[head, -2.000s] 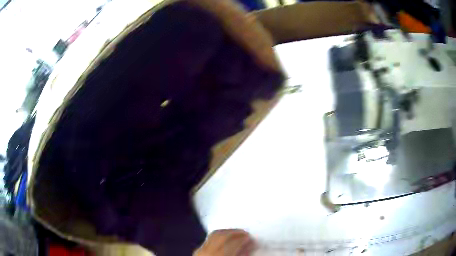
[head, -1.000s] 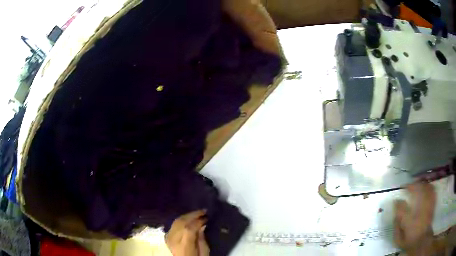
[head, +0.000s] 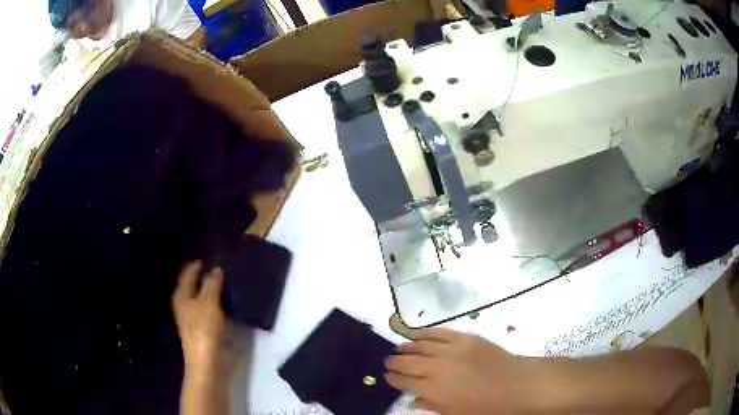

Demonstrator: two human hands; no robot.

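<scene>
My left hand (head: 201, 312) grips a dark purple-black pouch piece (head: 258, 282) by its left edge, beside the carton's near side. My right hand (head: 442, 369) lies over the right edge of a second dark piece (head: 340, 362) on the white tabletop; this piece has a small gold dot. The right fingertips rest at its edge, and whether they pinch it is hard to tell. The sewing machine (head: 519, 105) stands behind, its presser foot and needle (head: 454, 235) over the silver bed with no piece under them.
A carton (head: 271, 207) full of dark pieces fills the left. Red-handled snips (head: 617, 237) lie on the bed's right part. A dark stack (head: 698, 215) sits at the right end. A person (head: 166, 18) is at the upper left behind the carton.
The view has swung right. My left hand now holds a piece away from the carton pile. My right hand has moved left from the bed's front edge to the second piece.
</scene>
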